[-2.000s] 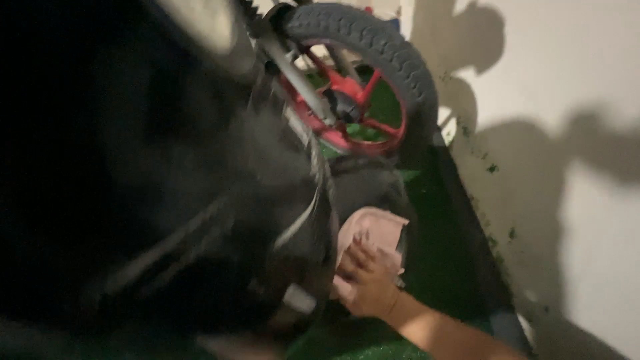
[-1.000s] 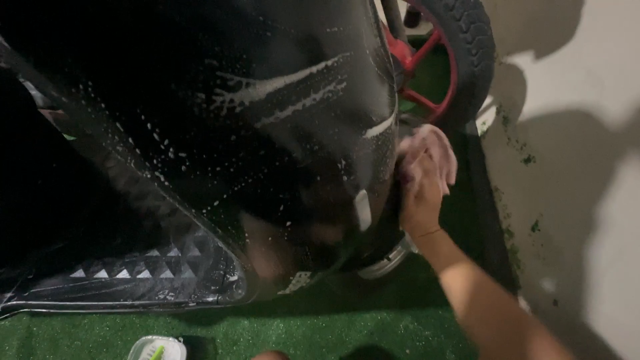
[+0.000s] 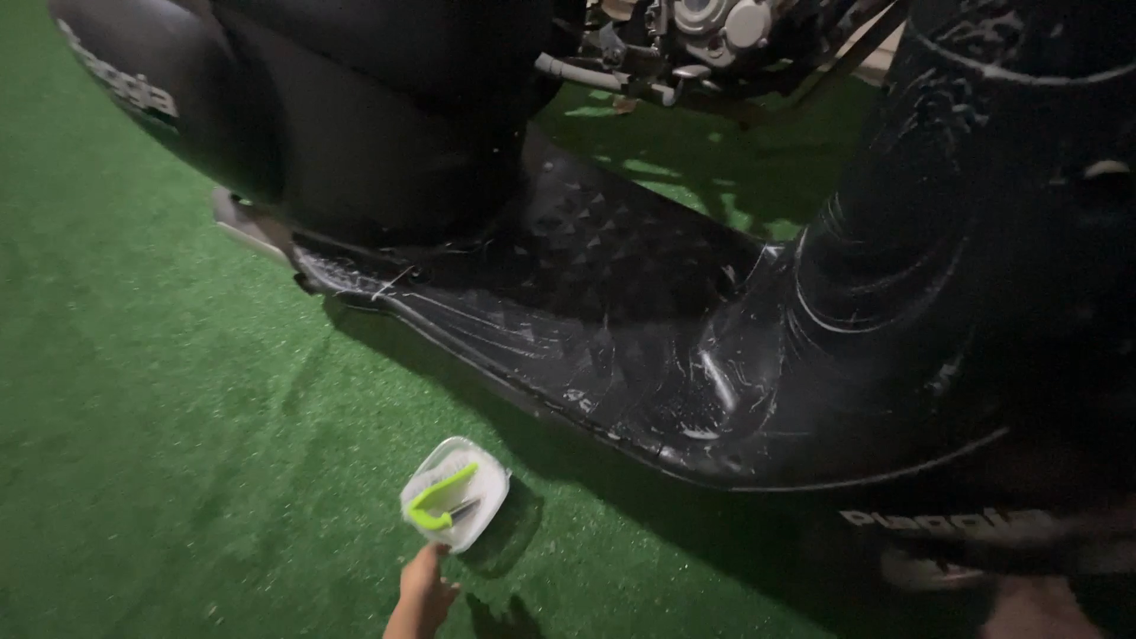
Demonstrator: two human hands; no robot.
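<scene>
My left hand (image 3: 424, 590) reaches in from the bottom edge, its fingertips at the near rim of a small clear plastic tub (image 3: 497, 506). Whether they grip the rim cannot be told. In the tub lie a bright green plastic-handled tool (image 3: 429, 510), perhaps a brush, and whitish contents. The black body of a scooter (image 3: 399, 133) spans the view, with whitish streaks on its ribbed footboard (image 3: 586, 355) and front panel (image 3: 958, 293). A blurred skin-coloured patch shows at the bottom right below that panel; whether it is my right hand cannot be told. No cloth is clearly seen.
Green artificial turf (image 3: 160, 399) covers the floor. The footboard's long lower edge (image 3: 532, 408) runs between the tub and the scooter's centre. A metal engine part (image 3: 719, 27) and a metal bar (image 3: 586, 75) of another vehicle stand beyond, at the top.
The view has swung from the front wheel and wall to the footboard. My left hand is now at the tub's rim. The cloth that my right hand held against the scooter is no longer clearly visible.
</scene>
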